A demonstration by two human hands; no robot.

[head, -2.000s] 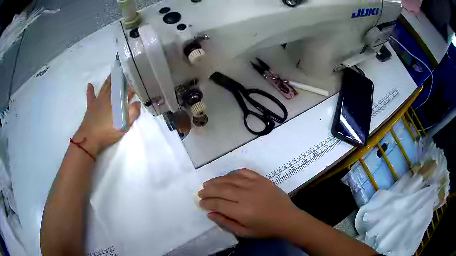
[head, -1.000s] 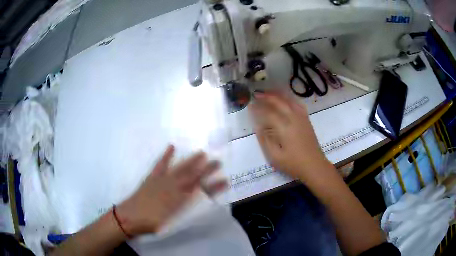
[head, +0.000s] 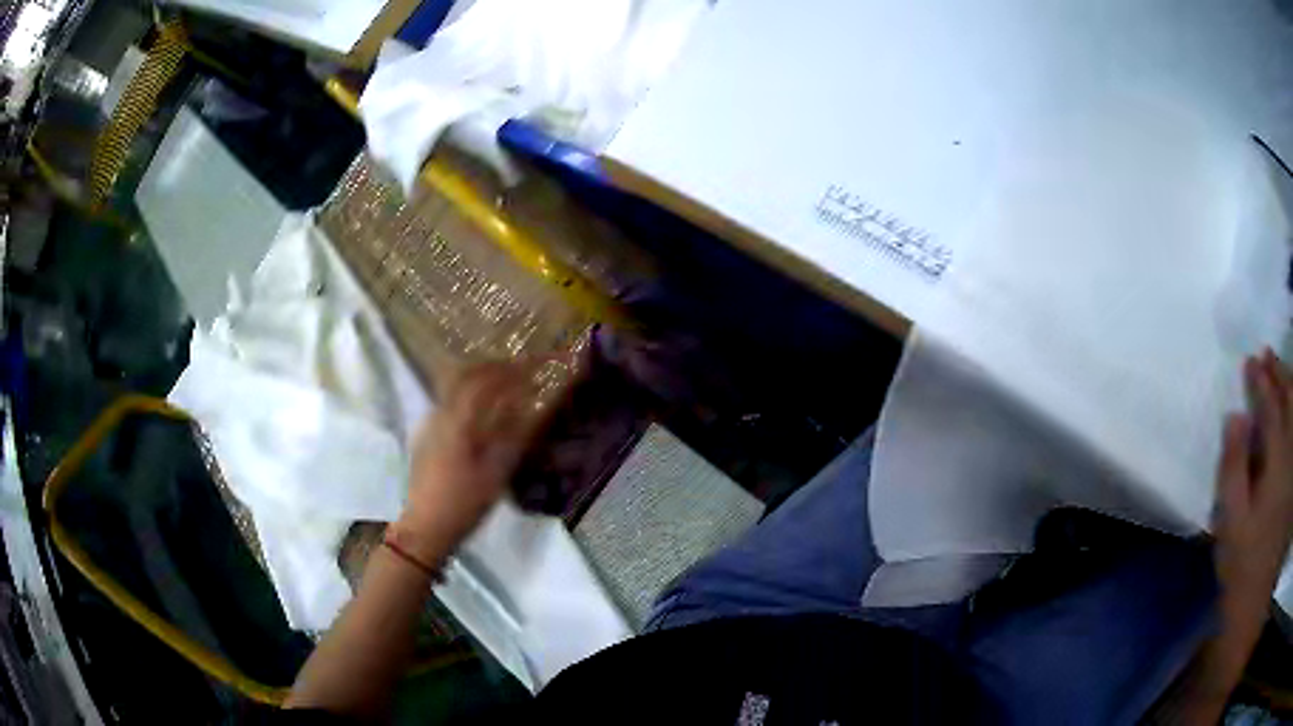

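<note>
My left hand, blurred and with a red string at the wrist, is over a trolley with a brown board. White fabric pieces lie heaped beside it, and a white strip shows below the hand. Whether the hand grips anything is unclear. My right hand is at the right edge of the picture, at the rim of a white fabric panel that hangs over the table's front edge above my lap. Its grip is unclear.
The white table has printed ruler marks near its front edge. Another white fabric pile hangs at its left end by a blue edge. Yellow trolley rails run beside the brown board. A grey textured plate lies below.
The view has swung left, and the sewing machine, shears, snips and phone have left it. My left hand has moved from the table to the trolley. My right hand is now at the panel's rim.
</note>
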